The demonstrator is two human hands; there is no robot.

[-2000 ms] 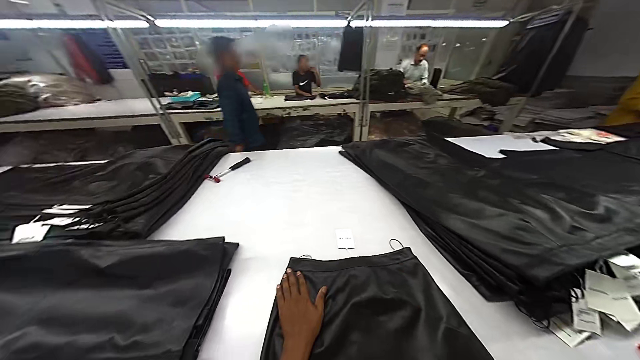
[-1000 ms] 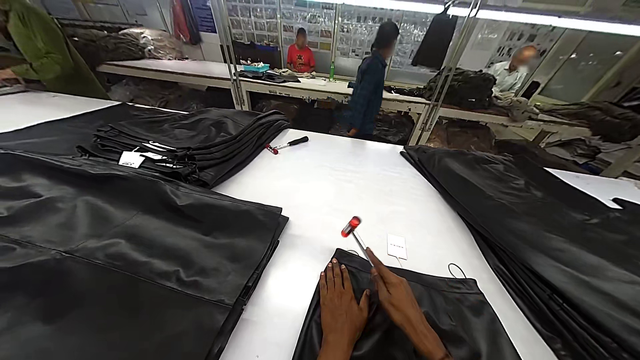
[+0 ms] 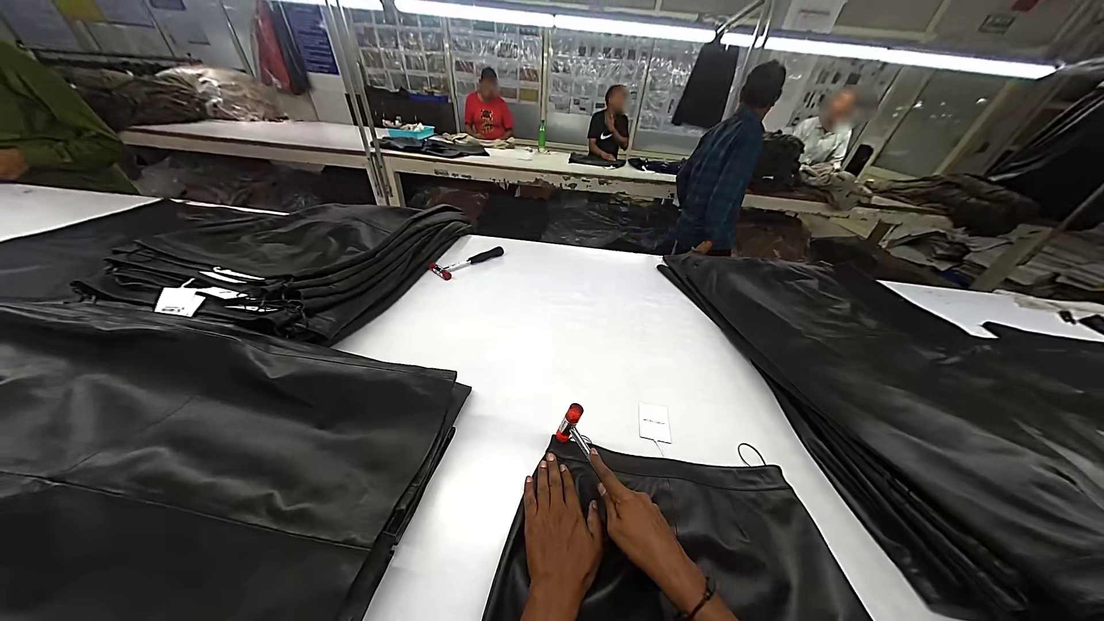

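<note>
A black leather-look skirt point(image 3: 724, 509) lies on the white table, its waistband away from me, with a white hang tag point(image 3: 654, 423) and thin loops at that edge. My left hand point(image 3: 561, 526) rests flat on the skirt's upper left part, fingers close together. Just to its right, my right hand point(image 3: 634, 522) grips a small hammer point(image 3: 570, 423) with a red-faced head and metal shaft; the index finger lies along the shaft. The hammer's head is at the waistband's left corner. The handle is hidden under my right hand.
Stacks of black garments lie on the left point(image 3: 216, 431), the far left point(image 3: 293, 259) and the right point(image 3: 906, 388). A second hammer point(image 3: 466, 261) lies near the table's far edge. Several people are beyond the table, around a long bench point(image 3: 535, 166).
Two seconds ago only my left hand was in view on the skirt; my right hand with the hammer has come in beside it. The hammer's head has moved down to the waistband. The view has turned left.
</note>
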